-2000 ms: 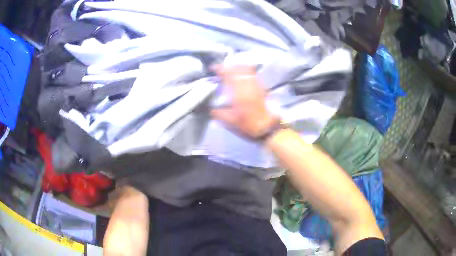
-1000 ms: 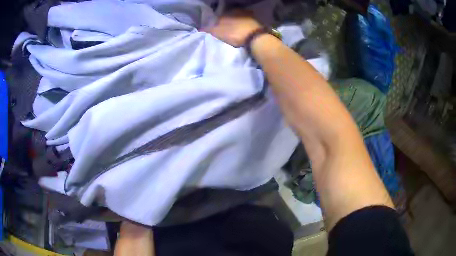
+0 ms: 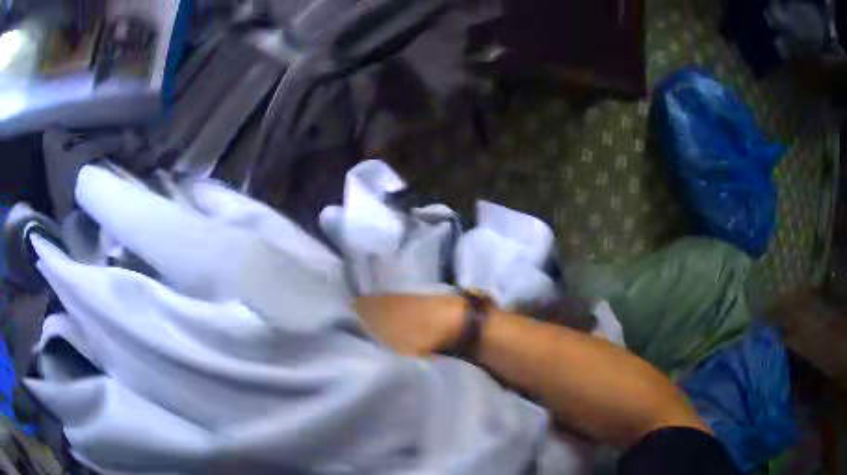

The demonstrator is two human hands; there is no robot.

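Observation:
A large heap of pale grey-white cut cloth pieces (image 3: pixel 232 371) fills the lower left and middle, in loose folds with some dark parts between the layers. My right hand (image 3: pixel 404 322) reaches in from the right and is blurred. Its fingers are hidden in the cloth, and the folds gather where it grips. More pale cloth ends (image 3: pixel 506 250) stick up beyond the wrist, which wears a dark band. My left hand is not in view.
Blue plastic bags (image 3: pixel 715 162) and a green sack (image 3: pixel 683 297) lie on patterned flooring (image 3: pixel 604 176) at the right. A dark red-brown box-like object (image 3: pixel 576 42) stands at the top. A bright white surface (image 3: pixel 84 107) shows at the upper left.
The view has shifted, showing more floor beyond the heap. The heap and my right hand now appear lower in the picture. My left forearm has gone out of view.

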